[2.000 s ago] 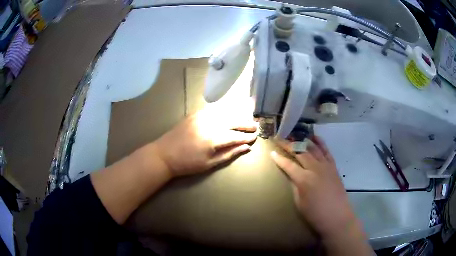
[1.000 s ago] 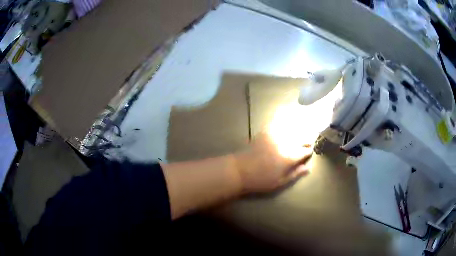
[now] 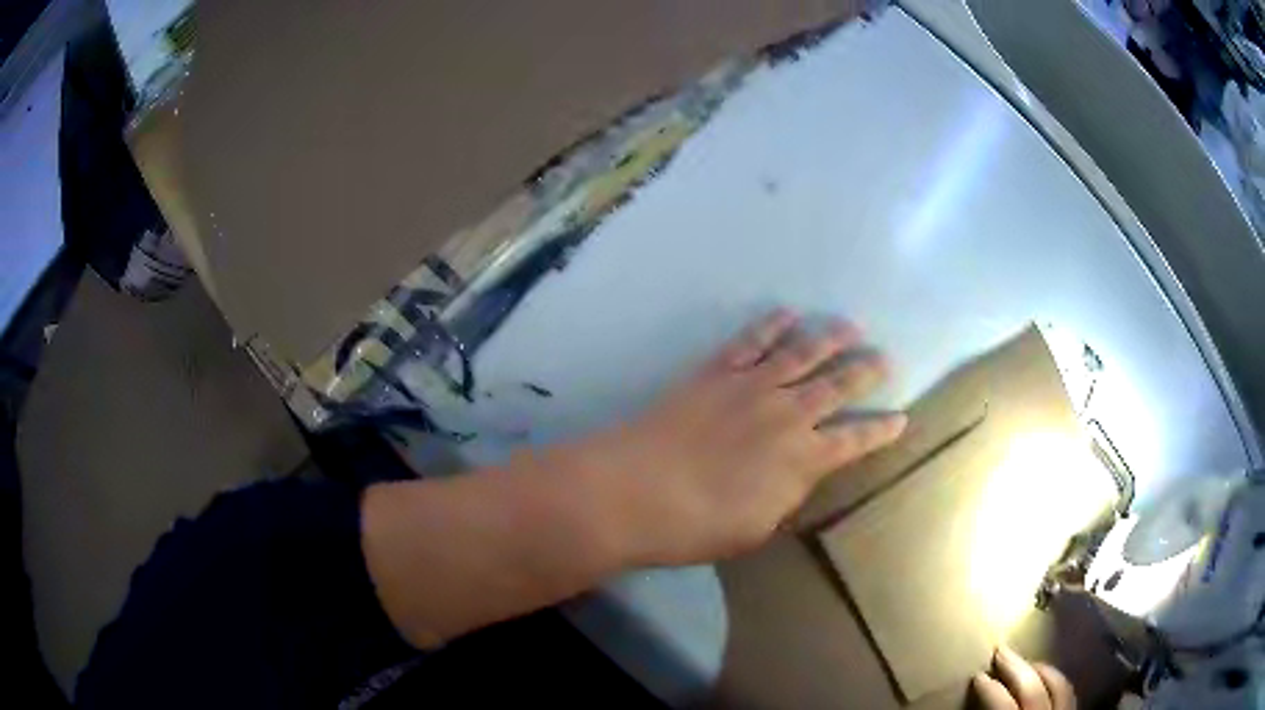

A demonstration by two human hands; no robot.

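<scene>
The brown garment panel lies on the white table at the lower right, turned at an angle. A brown patch pocket lies on it, its dark edges showing. The needle area of the sewing machine is at the right edge, in strong lamp glare. My left hand is spread, palm down, over the table and the panel's edge, slightly blurred. Of my right hand only some fingertips show at the bottom edge, on the cloth near the machine; the rest is cut off.
A large stack of brown panels lies at the upper left, on crinkled shiny plastic. More brown cloth hangs or lies lower left. A long pale trough curves behind the white table.
The view has swung left, so the machine is now at the right edge. The panel and pocket have turned. My left hand has moved off the pocket to the panel's edge, fingers spread.
</scene>
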